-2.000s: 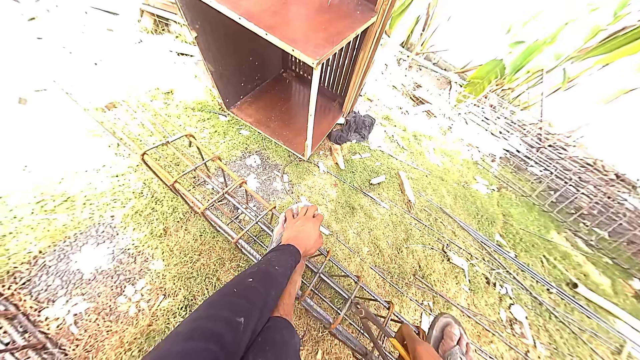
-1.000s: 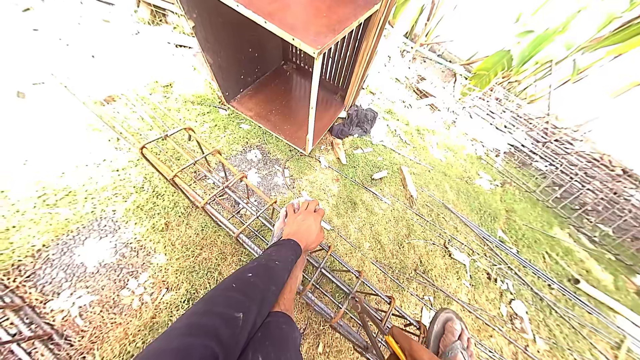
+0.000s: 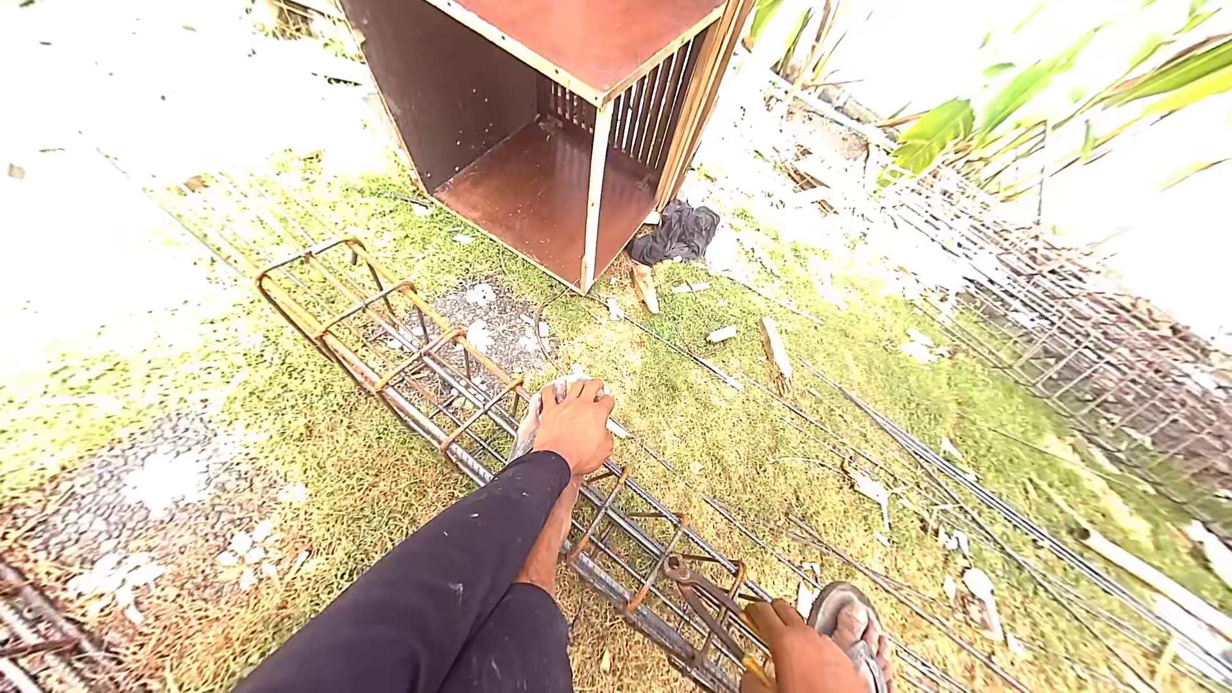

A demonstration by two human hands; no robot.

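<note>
A long rebar cage with square stirrups (image 3: pixel 423 358) lies across the grass, running from upper left to lower right. My left hand (image 3: pixel 576 428) rests over my foot at the middle of the cage, its fingers curled; whether it holds anything is hidden. Low in the view, my right hand (image 3: pixel 794 650) grips a pair of pincers (image 3: pixel 703 597) by the handles. The head of the pincers is at a stirrup near the cage's lower part.
A brown wooden cabinet (image 3: pixel 539 202) with a slatted side stands ahead, a black cloth (image 3: pixel 681 231) beside it. Loose steel rods (image 3: pixel 972 486) and wood scraps (image 3: pixel 776 351) lie right. More rebar mesh (image 3: pixel 1088 337) lies beyond. My sandalled foot (image 3: pixel 852 616) is beside my right hand.
</note>
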